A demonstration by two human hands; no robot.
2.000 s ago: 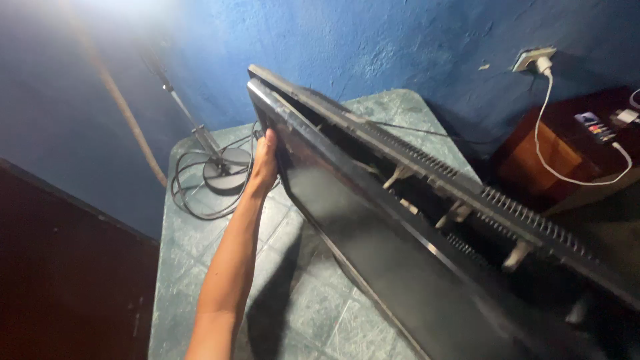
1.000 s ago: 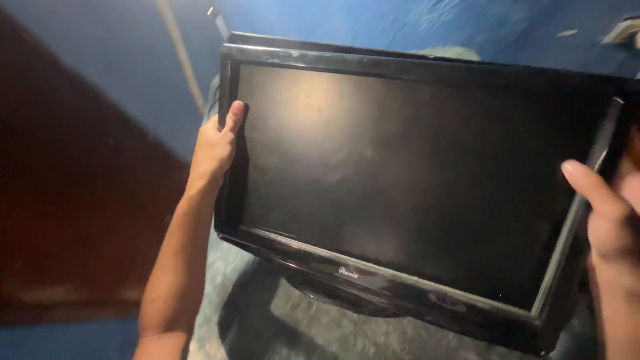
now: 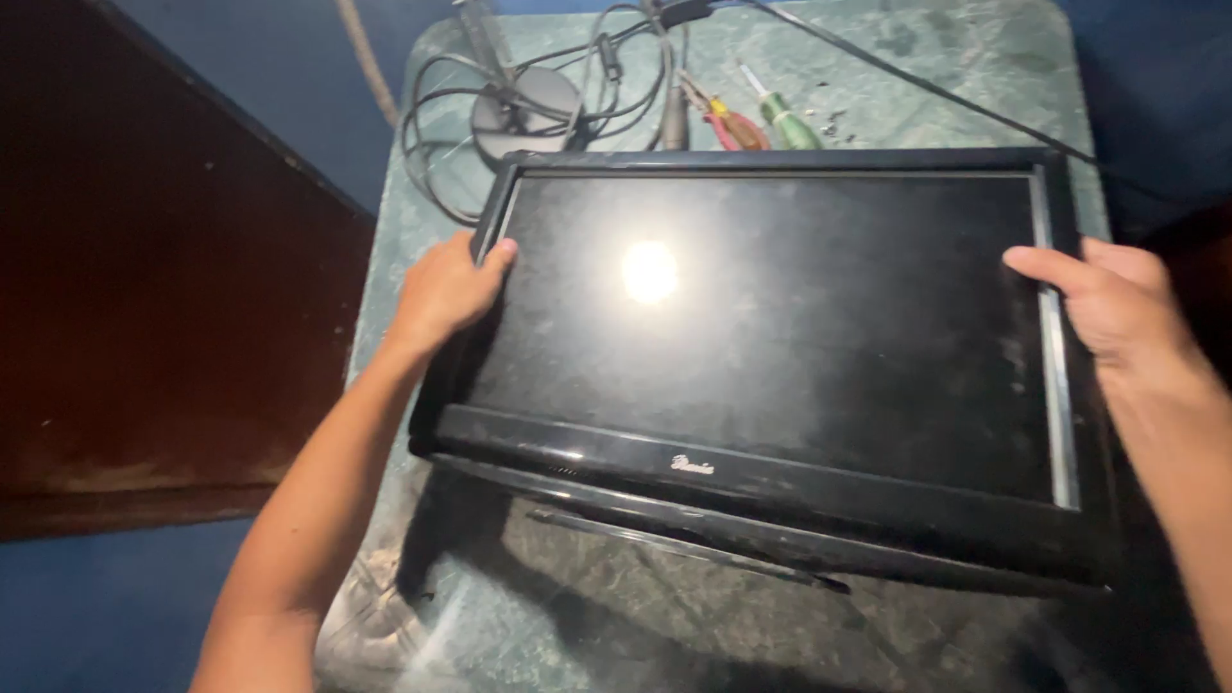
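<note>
A black flat-screen television point(image 3: 770, 356) lies screen up over a green marbled table point(image 3: 962, 58), its lower edge toward me. My left hand point(image 3: 452, 289) grips the left side of its frame, thumb on the screen's edge. On the right side my right hand point(image 3: 1116, 298) holds the frame the same way, with the thumb over the bezel; the fingers of both hands are partly hidden beneath. A bright lamp reflection shows on the screen. Part of a dark stand point(image 3: 683, 549) sticks out below the lower edge.
Beyond the television lie pliers with red handles point(image 3: 736, 125), a green-handled screwdriver point(image 3: 791, 120), small dark bits point(image 3: 835, 125) and tangled black cables point(image 3: 616, 58). A lamp's round base point(image 3: 525, 115) stands at the back left. A dark brown wooden panel point(image 3: 164, 289) is at the left.
The television, tilted and seen partly edge-on with a gap behind its front two seconds ago, now lies flatter with its screen toward me. My right hand has come into view on its right side.
</note>
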